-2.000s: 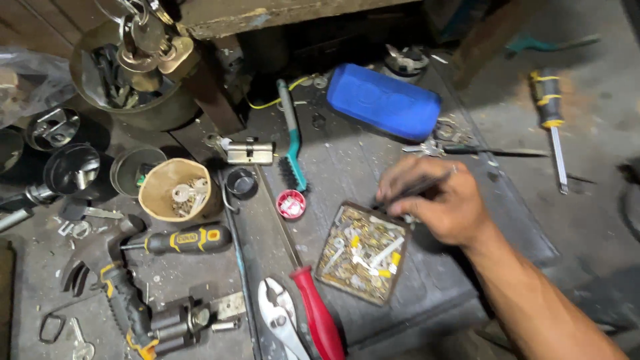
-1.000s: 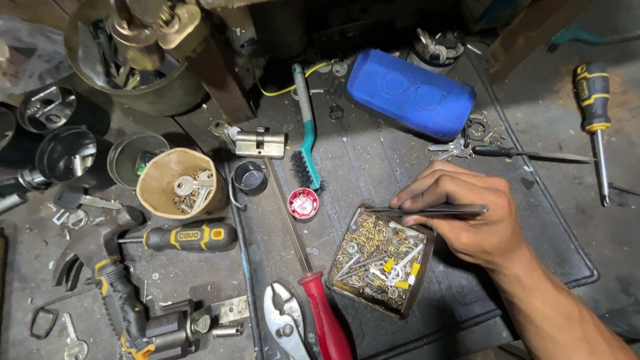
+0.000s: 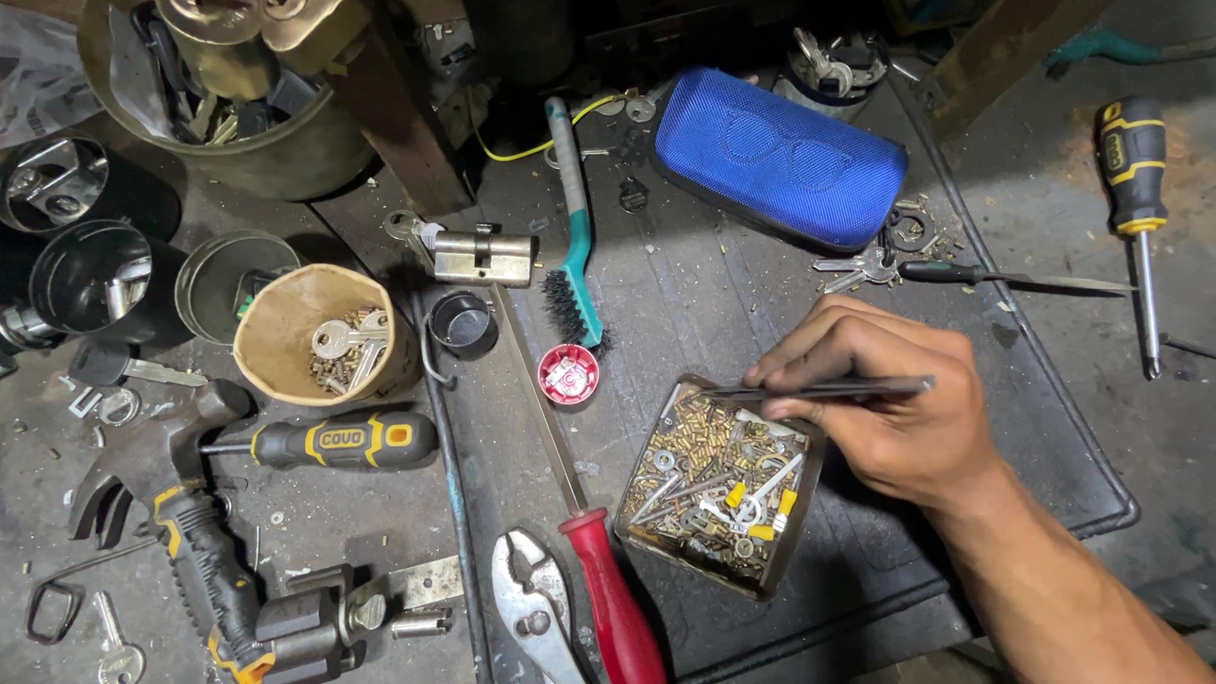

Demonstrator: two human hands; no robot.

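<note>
My right hand [image 3: 883,408] pinches dark metal tweezers [image 3: 855,387] between thumb and fingers. Their tips reach over the upper edge of a square tin [image 3: 803,532], which holds many small brass lock pins [image 3: 698,432], washers, screws and yellow-ended pieces. Whether the tips grip a pin is too small to tell. Left of the tin lie a red bottle cap [image 3: 569,373] with small bits in it, a red-handled screwdriver [image 3: 617,598] and slip-joint pliers [image 3: 534,608]. A lock cylinder [image 3: 483,256] rests above, beside a teal-handled wire brush [image 3: 576,218]. My left hand is out of view.
A blue glasses case [image 3: 779,157] lies beyond the tin. At left are a paper cup [image 3: 256,332] of keys and pins, black cups [image 3: 104,275], a claw hammer [image 3: 204,560] and a yellow-black screwdriver [image 3: 351,440]. Another screwdriver [image 3: 1135,171] and a thin file [image 3: 1026,277] lie right.
My right hand has shifted a little relative to the tin; the tweezers now lie level across its upper edge. The camera view has moved somewhat. The tools around the tin stay in place.
</note>
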